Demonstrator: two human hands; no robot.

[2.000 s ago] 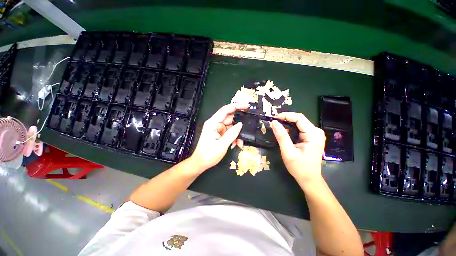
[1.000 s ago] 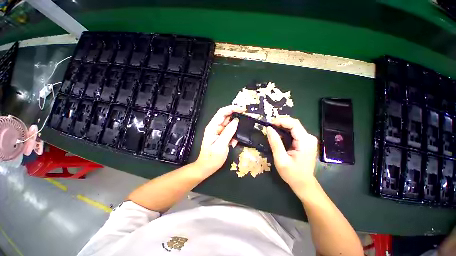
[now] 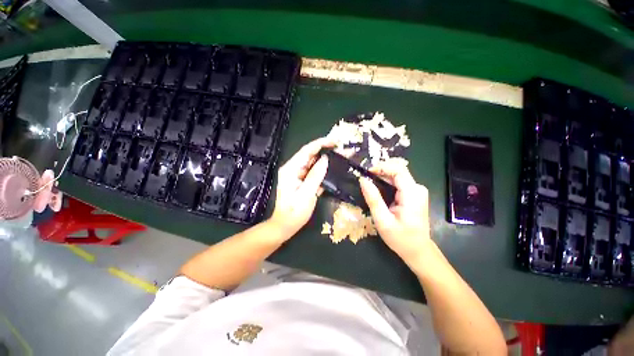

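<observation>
A palm-sized black plastic housing (image 3: 343,179) is held tilted between my two bare hands, over the gap between two piles. My left hand (image 3: 297,186) grips its left end, thumb on top. My right hand (image 3: 400,206) holds its right end, thumb and fingertips pressed at the upper face. Whether a small piece is under the right fingertips cannot be told. A pile of cream adhesive pieces (image 3: 349,224) lies nearest me. A farther pile of cream and black bits (image 3: 379,136) lies behind the housing.
A large black blister tray (image 3: 188,128) with housings lies at the left. Another tray (image 3: 582,181) is at the right, cut off by the frame. A glossy black smartphone-like rectangle (image 3: 470,180) lies right of the piles. A pink fan (image 3: 19,186) with white cable and a red stool (image 3: 87,224) are at the left.
Both hands and the housing have shifted slightly left, and the housing is tilted more, its right end lower. My right thumb has moved left along it.
</observation>
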